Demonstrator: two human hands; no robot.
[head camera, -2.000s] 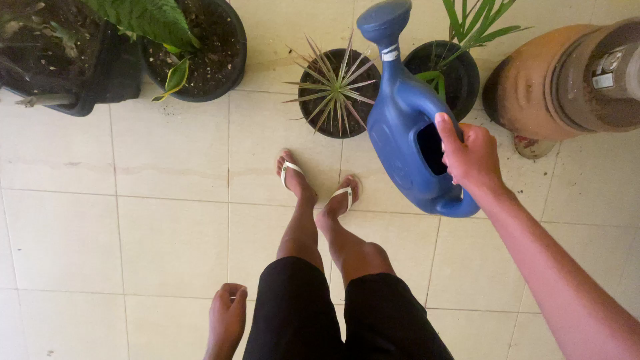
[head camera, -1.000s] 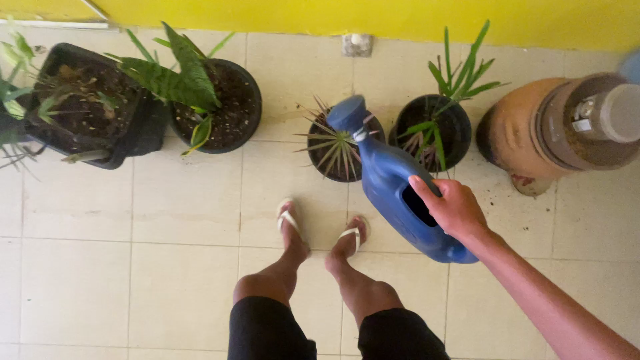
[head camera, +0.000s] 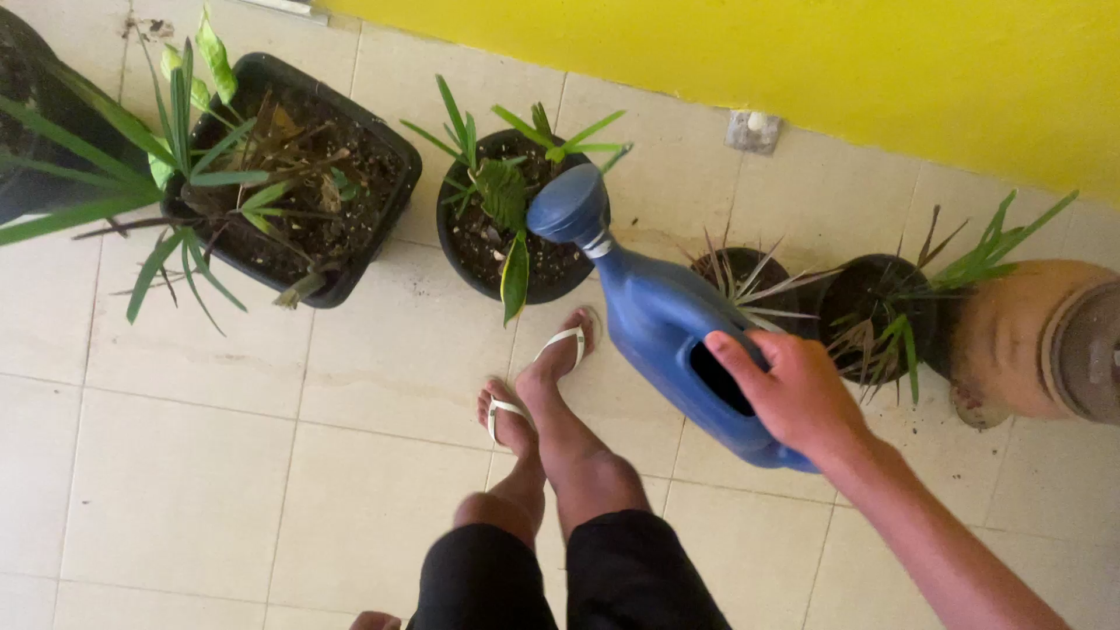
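Observation:
My right hand (head camera: 792, 389) is closed around the handle of a blue plastic watering can (head camera: 647, 324). The can's round sprinkler head (head camera: 570, 206) is over the right edge of a round black pot (head camera: 560, 276) that holds dark soil and several green shoots. A spiky plant (head camera: 744, 284) in a small black pot sits behind the can's body, partly covered by it. Of my left hand (head camera: 376, 620), only a small part shows at the bottom edge, left of my black shorts; its fingers cannot be made out. No water is seen coming from the can.
A square black planter (head camera: 367, 254) stands left of the round pot, with another dark pot (head camera: 52, 114) beyond it. On the right are a potted leafy plant (head camera: 875, 315) and a clay vessel (head camera: 1006, 341). Behind runs a yellow wall (head camera: 787, 61). My sandalled feet are on the tiled floor (head camera: 192, 490).
The watering can, in my right hand, has gone from the spiky plant to the round pot on its left. My feet have moved left along the pots. The view has shifted left and tilted.

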